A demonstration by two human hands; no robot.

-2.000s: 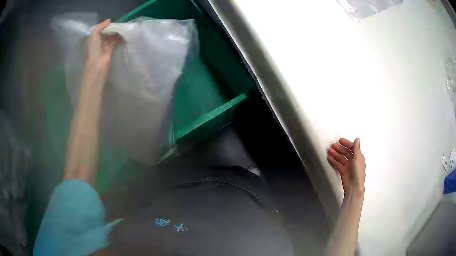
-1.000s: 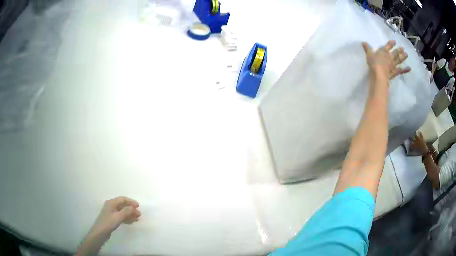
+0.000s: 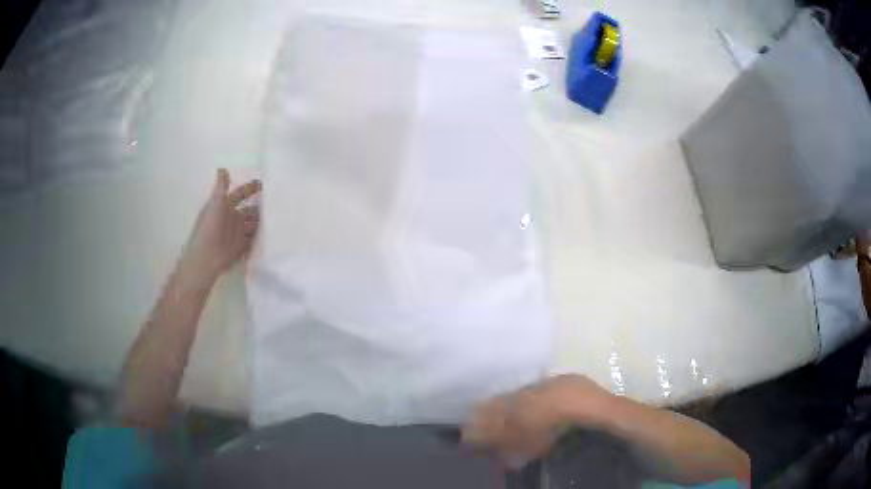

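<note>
A flat pale white-grey item (image 3: 401, 191), perhaps a product in a dust bag, lies lengthwise on the white table in front of me, its near end at the table's front edge. My left hand (image 3: 227, 224) is at its left edge, fingers apart and slightly bent, with no clear grip visible. My right hand (image 3: 520, 420) is blurred at its near right corner. Whether its fingers hold the corner cannot be told.
A blue tape dispenser (image 3: 592, 67) with yellow tape stands beyond the item, next to white labels (image 3: 542, 44). Clear plastic sheets (image 3: 72, 105) lie at the left. A grey soft-sided product (image 3: 778, 162) stands at the right. Part of another person's hand (image 3: 846, 250) shows at the right edge.
The flat pale item now lies in front of me. My right hand has left the standing grey product and come down to the near edge. My left hand has moved up beside the flat item.
</note>
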